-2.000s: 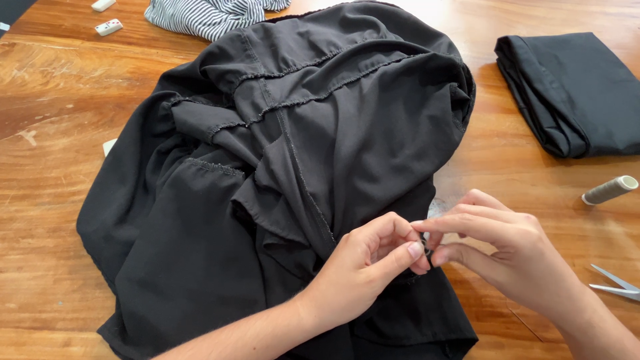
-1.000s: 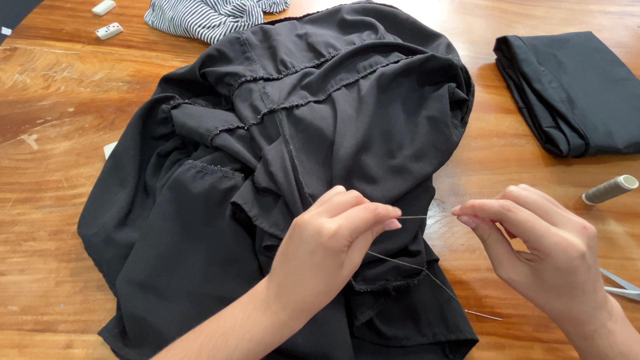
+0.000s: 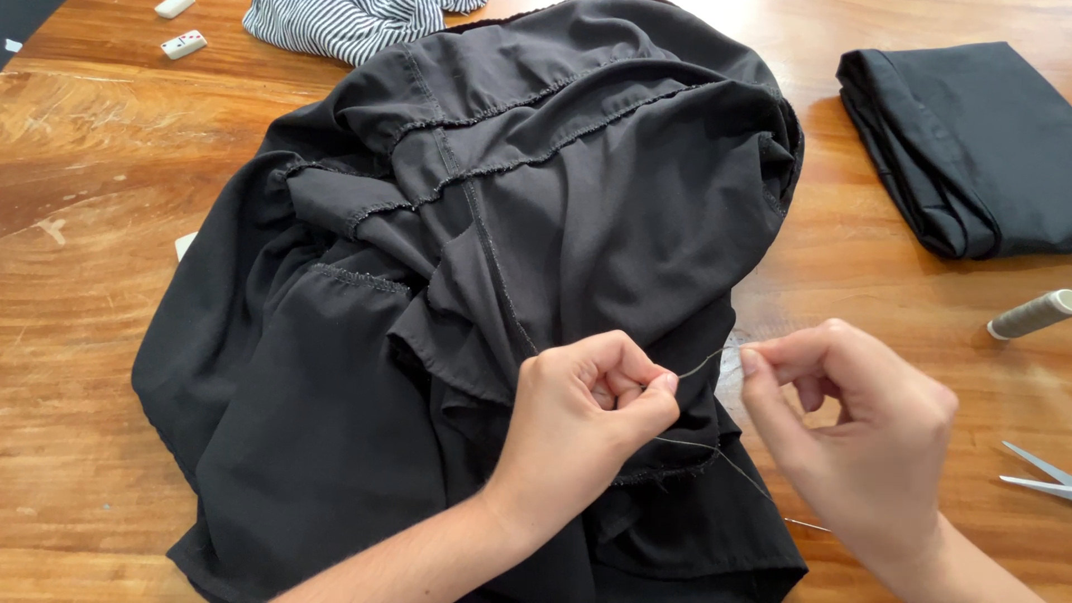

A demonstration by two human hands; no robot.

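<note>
A length of thin thread (image 3: 702,362) runs between my two hands above a black fabric garment (image 3: 352,419) with overlocked seams. My left hand (image 3: 595,410) pinches it between thumb and index finger over the garment's lower right. To the right, my right hand (image 3: 846,419) pinches the other part with thumb and index fingertip, past the cloth's edge. More thread trails below my left hand over the cloth towards a sewing needle (image 3: 806,525), which lies partly hidden by my right hand.
Folded black cloth (image 3: 988,142) lies at the upper right. Below it are a thread spool (image 3: 1032,314) and scissors (image 3: 1038,473), cut off by the frame's edge. Striped fabric (image 3: 352,29) and white domino tiles (image 3: 183,44) lie at the upper left on the wooden table (image 3: 75,335).
From close together two seconds ago, my hands have moved apart with thread between them. Since one second ago, that thread has gone from straight to slightly slack, and my hands are lower.
</note>
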